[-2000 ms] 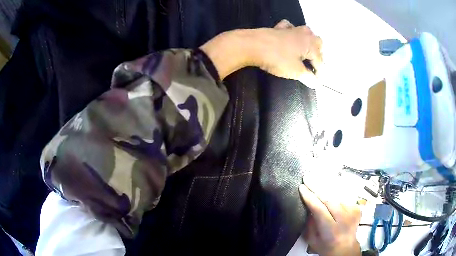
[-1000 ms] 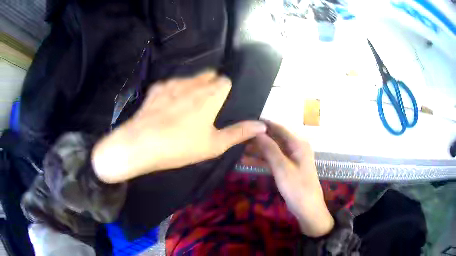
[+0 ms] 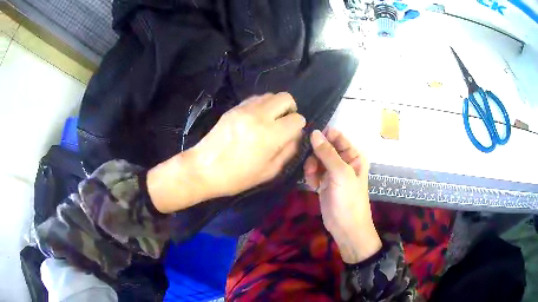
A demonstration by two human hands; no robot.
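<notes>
The dark garment (image 3: 171, 88) lies across the left and centre, with thin pale topstitching lines and a small pale strip in an opening near its middle. Its right part reaches onto the white table. My left hand (image 3: 236, 150) lies over the garment, fingers curled on its edge. My right hand (image 3: 342, 183) pinches the same edge between thumb and fingers, just right of my left fingertips. The fold between the fingertips is partly hidden.
Blue-handled scissors (image 3: 485, 118) lie on the white table (image 3: 425, 127) at right, near a tan patch (image 3: 390, 124). A measuring tape (image 3: 448, 190) runs along the front edge. Machine parts with a ribbed dial (image 3: 386, 20) are at the top. Blue material (image 3: 197, 265) is below left.
Since the oldest frame, the view has swung down from the machine head, and both hands have come together at the garment edge. Over the last second, my left fingers have curled in.
</notes>
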